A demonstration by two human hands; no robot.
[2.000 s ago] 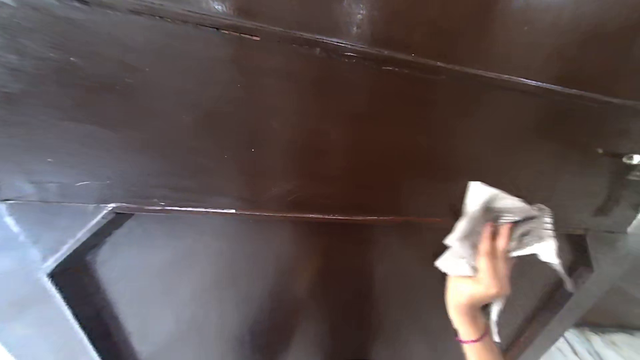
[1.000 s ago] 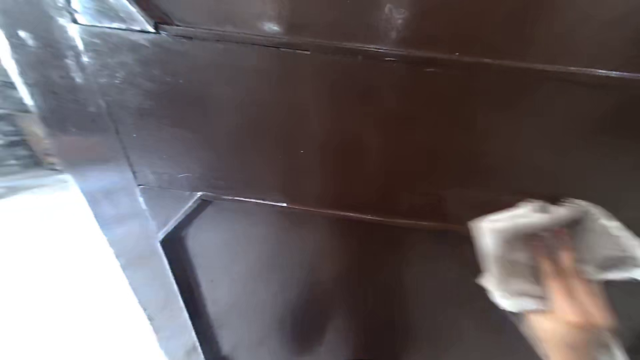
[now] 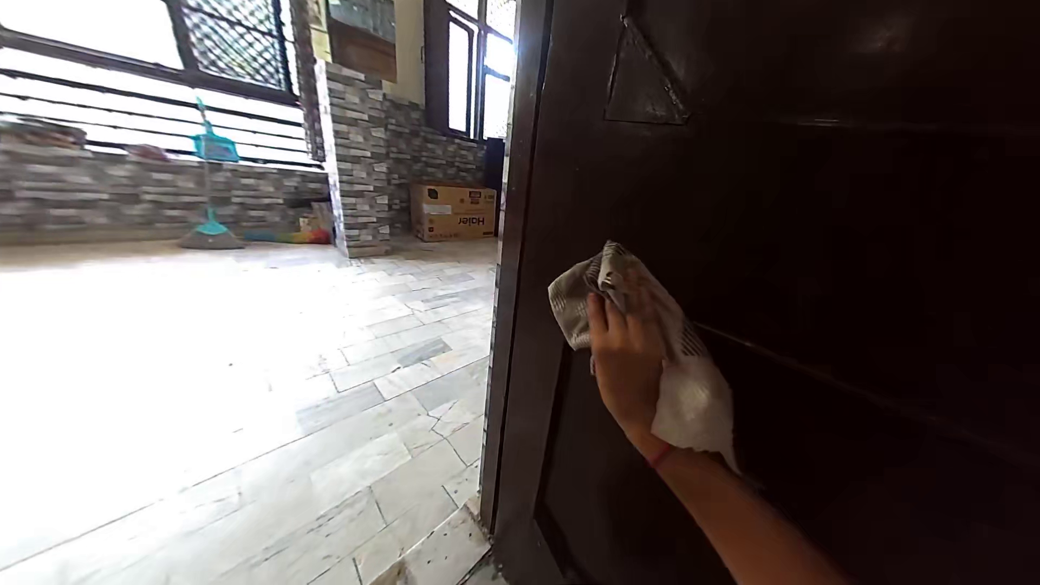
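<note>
My right hand, with a thin pinkish-red band at the wrist, presses a crumpled grey and white cloth against a dark brown panelled door. Its fingers point up and lie over the cloth near the door's left edge, just above the corner of a recessed lower panel. Part of the cloth hangs down beside the wrist. A raised triangular corner of moulding is higher on the door. My left hand is out of view.
Left of the door edge, a pale tiled floor runs toward barred windows and a stone-clad pillar. A Haier cardboard box sits by the far wall. A broom and a turquoise dustpan stand farther left.
The view has swung toward the door's left edge and the room beyond. My right hand and the cloth have moved across the door to near that edge.
</note>
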